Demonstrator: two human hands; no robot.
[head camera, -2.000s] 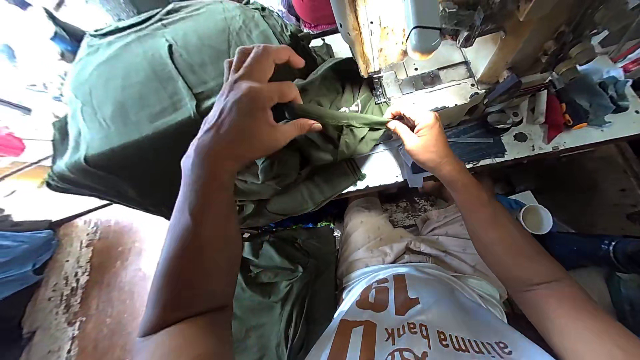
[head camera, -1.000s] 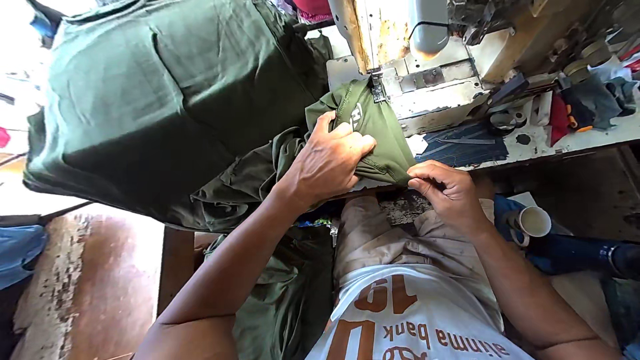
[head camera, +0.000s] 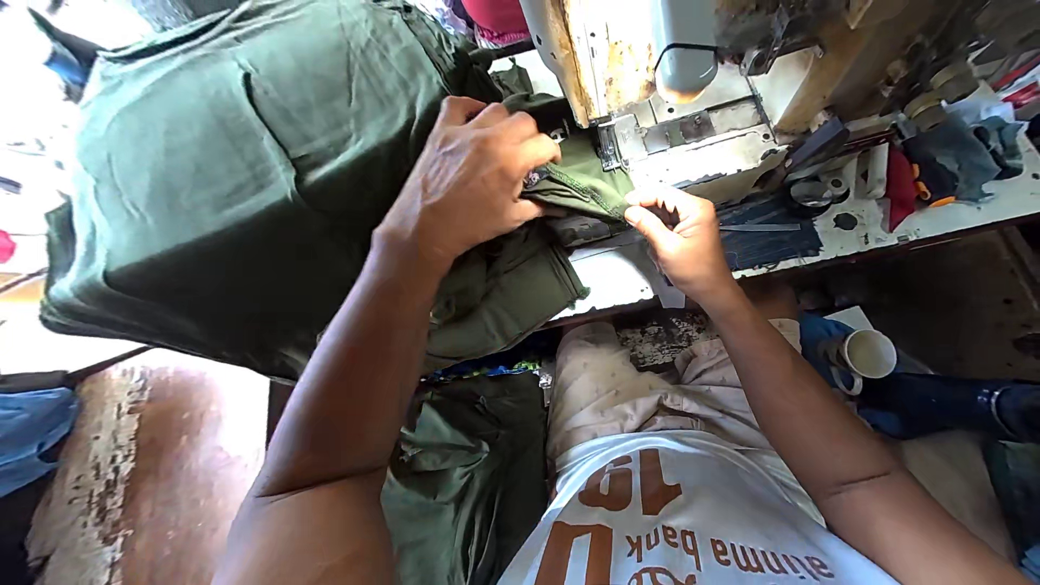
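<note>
My left hand (head camera: 479, 175) grips a bunched part of a green cloth garment (head camera: 597, 195) just left of the presser foot (head camera: 609, 146) of a sewing machine (head camera: 617, 65). My right hand (head camera: 678, 231) pinches the garment's edge between thumb and fingertips, a little below and right of the foot. A seam with green stitching runs between the two hands. Whether cloth lies under the foot cannot be told. More green cloth (head camera: 512, 301) hangs over the table edge below my left hand.
A large heap of green cloth (head camera: 203, 162) fills the left. On the machine table (head camera: 934, 227) at right lie dark fabric pieces (head camera: 764, 236), a red cloth (head camera: 898, 187) and small tools. A white mug (head camera: 869, 353) stands lower right; green cloth (head camera: 463, 455) lies beside my lap.
My left hand has moved up from the flattened garment near the table edge and now grips it bunched. My right hand has moved up with its edge. The cloth between them has gone from spread to folded.
</note>
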